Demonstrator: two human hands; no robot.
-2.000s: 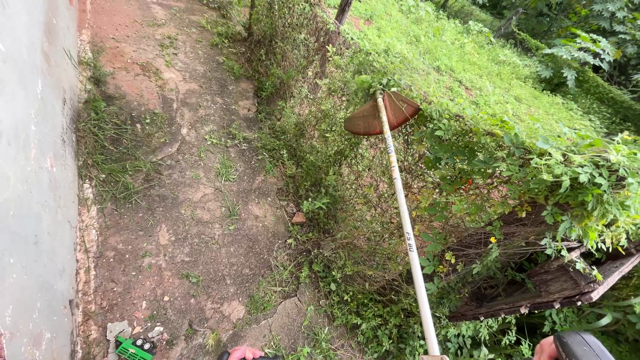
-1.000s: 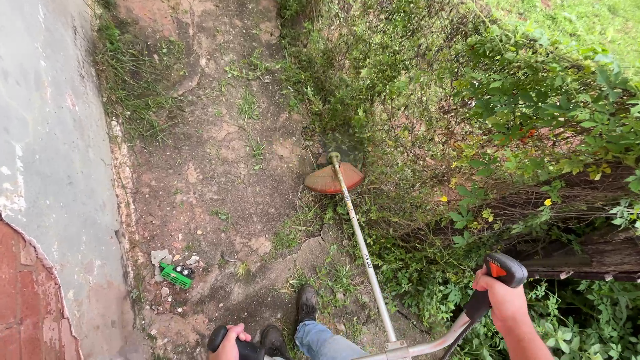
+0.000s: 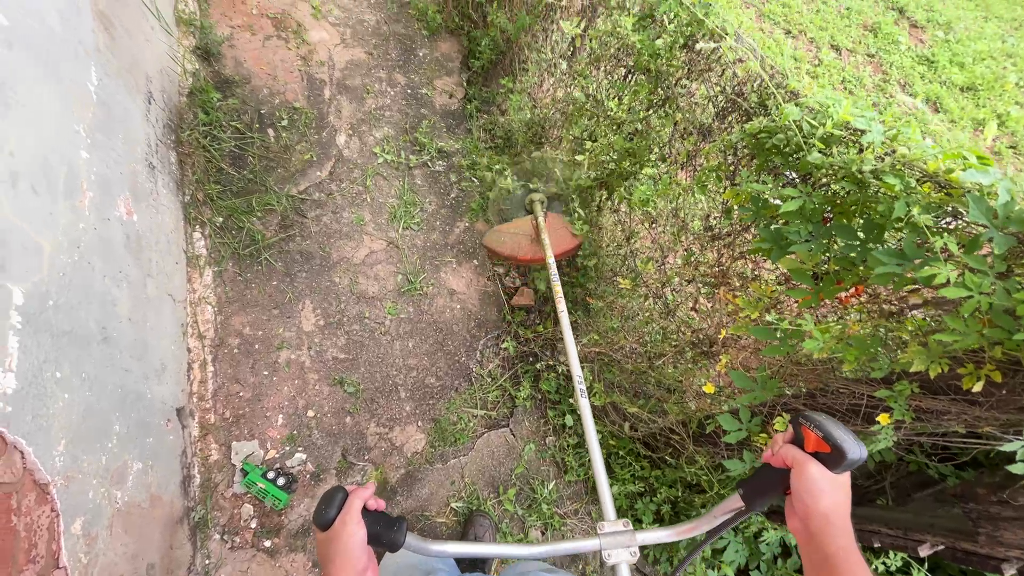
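Note:
A brush cutter's long metal shaft (image 3: 578,368) runs up from the bottom of the view to its orange guard (image 3: 532,240). Beyond the guard, the blurred cutting head (image 3: 536,198) is at the border of the vines and the path. My left hand (image 3: 350,528) grips the black left handle, and my right hand (image 3: 812,488) is wrapped around the control handle (image 3: 828,442) with its orange part. A silver handlebar (image 3: 512,549) joins both handles, clamped to the shaft.
A worn grey wall (image 3: 88,264) stands along the left. By its foot lies a green toy vehicle (image 3: 266,484) among rubble. Tangled vines (image 3: 680,200) fill the right side, with a wooden plank (image 3: 936,520) low down. A brick piece (image 3: 522,298) lies below the guard. My shoe (image 3: 478,530) shows at the bottom.
Two seconds ago the cutting head was up among the vines by the grass; one second ago it was at the path's edge. It has since moved forward along that edge. The view has tilted down.

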